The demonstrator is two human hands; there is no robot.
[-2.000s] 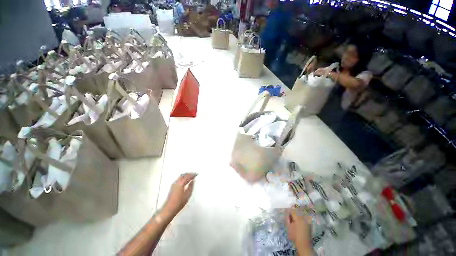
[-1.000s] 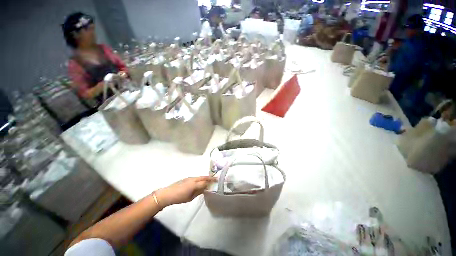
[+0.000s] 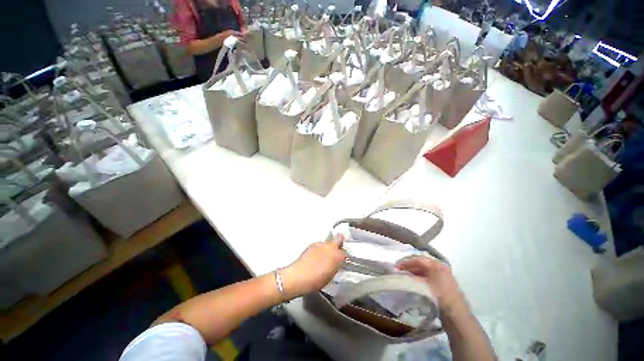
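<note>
A taupe tote handbag (image 3: 346, 326) stands open at the near table edge, its two arched handles up and out to the sides. White stuffing tissue (image 3: 381, 252) and a brownish lining show inside. My left hand (image 3: 318, 266) is at the left end of the opening, its fingers closed on the rim or a small white piece there; which one is unclear. My right hand (image 3: 428, 273) reaches past the near handle into the opening, fingers at the white tissue or inner edge. What its fingertips hold is hidden.
Finished tote handbags (image 3: 323, 163) stand in rows beyond. A red table marker (image 3: 462, 147) is behind the worked bag. Flat clear plastic bags (image 3: 182, 121) lie at the left corner. A blue object (image 3: 587, 232) is at the right edge. More bags fill boards at left; a coworker (image 3: 210, 35) stands behind.
The view has swung left and closer to the handbag. My right hand has come into view at the opening. My left hand has moved from the bag's side to its rim.
</note>
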